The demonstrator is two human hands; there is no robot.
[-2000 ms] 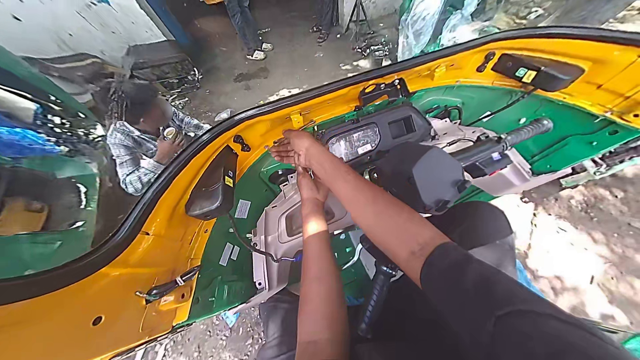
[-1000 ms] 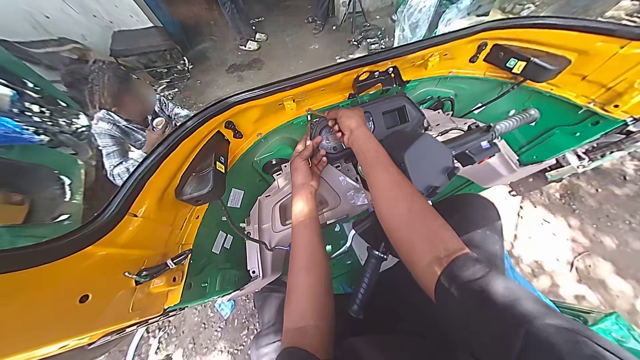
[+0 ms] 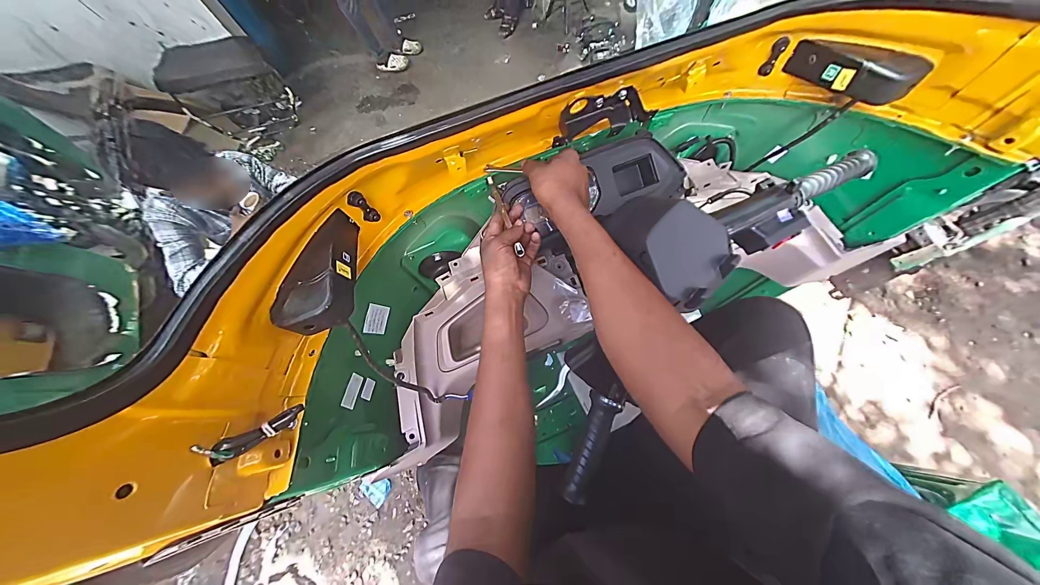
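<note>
My left hand (image 3: 509,252) is closed around a slim metal tool (image 3: 497,203), perhaps a wrench, which points up toward the yellow rim; a small shiny metal end shows below the fingers. My right hand (image 3: 558,183) grips a thin brass-coloured rod (image 3: 505,170) whose tip points left, over the edge of the round gauge. Both hands are over the left part of the black instrument cluster (image 3: 636,168). Beneath them lies a beige plastic dashboard panel (image 3: 439,341), with clear plastic film (image 3: 573,302) on it. The tools' exact kinds cannot be told.
Yellow bodywork (image 3: 244,325) with black edge trim curves around the green floor-side panel (image 3: 390,284). A black-gripped handlebar (image 3: 591,451) stands near my legs; its other grip (image 3: 833,177) is at right. Black boxes (image 3: 317,272) hang on the body. A person (image 3: 191,203) is beyond the trim at left.
Both hands were together left of the cluster two seconds ago and have moved right, over its gauge. They are now a little farther apart than one second ago.
</note>
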